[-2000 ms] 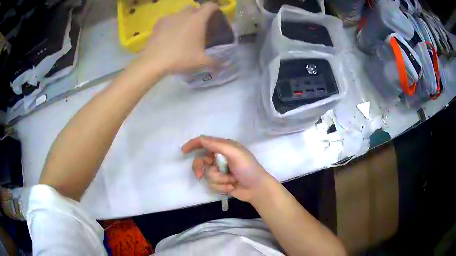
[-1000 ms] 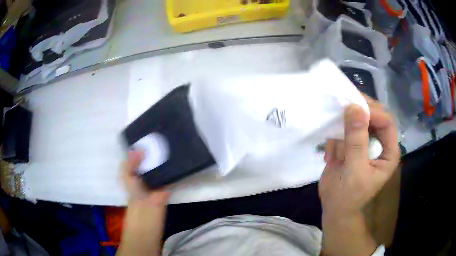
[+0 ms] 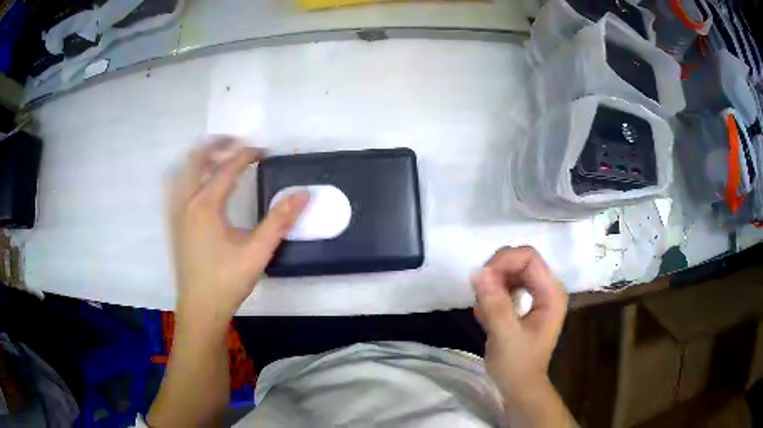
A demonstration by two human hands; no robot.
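Observation:
A black power bank [image 3: 381, 209] lies flat on the white sheet in front of me, its broad face up. A white oval panel [image 3: 330, 213] shows on the left part of that face. My left hand [image 3: 222, 226] is at the unit's left end, blurred, fingers spread, with the thumb on the oval panel. My right hand [image 3: 520, 313] is to the right of the unit, near the bench edge, curled around a small hand tool [image 3: 522, 302]. Only the tool's pale handle end shows.
Black units in whitish sleeves [image 3: 544, 167] stand at the right, with orange-strapped wrapped units [image 3: 733, 163] beyond. A black block [image 3: 18, 180] is at the far left. A yellow tray [image 3: 351, 2] shows at the top edge. Orange straps [image 3: 238, 355] lie below the bench edge.
The white sleeve my right hand held is gone from view. The black unit has moved right and now lies flat and level. My right hand has come down and left.

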